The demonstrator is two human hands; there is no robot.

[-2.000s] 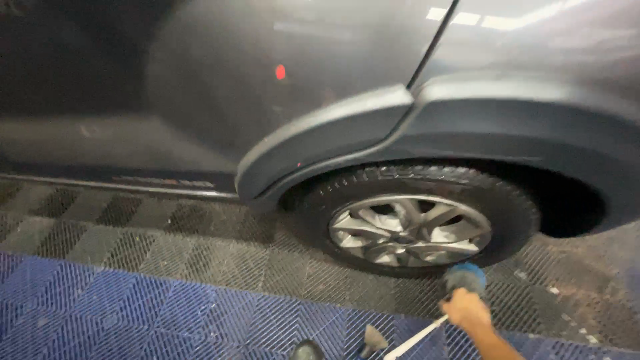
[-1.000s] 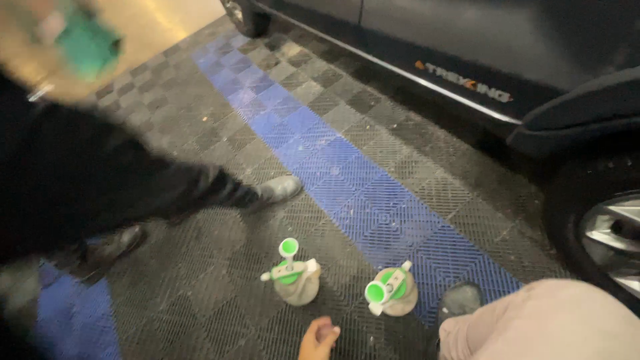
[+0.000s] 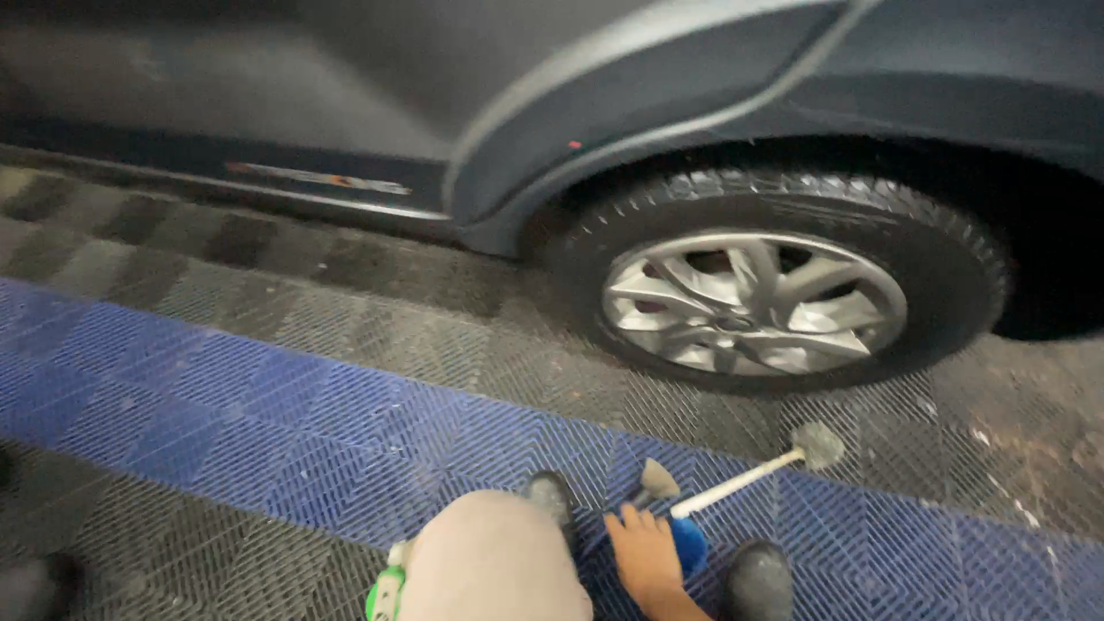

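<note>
My right hand (image 3: 645, 552) is low in the view, palm down with its fingers slightly apart. Just right of it, partly behind it, a round blue brush or pad (image 3: 689, 547) rests on the floor. Beyond my fingertips lies a small brush with beige bristles (image 3: 660, 479) and a dark handle. A brush with a long white handle (image 3: 733, 486) and a greyish round head lies to the right, pointing toward the wheel. The car's tyre (image 3: 940, 293) and silver alloy wheel (image 3: 733, 323) stand beyond these tools. My left hand is out of view.
A bottle with a green and white top (image 3: 385, 595) stands left of my knee (image 3: 492, 561). My dark shoes (image 3: 759, 580) are on the blue and grey floor tiles (image 3: 285, 388). The dark grey car body (image 3: 302, 95) spans the top. Another dark shoe (image 3: 39, 586) shows at lower left.
The view has swung from the two bottles and a person's legs back to the wheel. Two seconds ago my right hand held the blue tool near the tyre; now the tool rests beside my hand.
</note>
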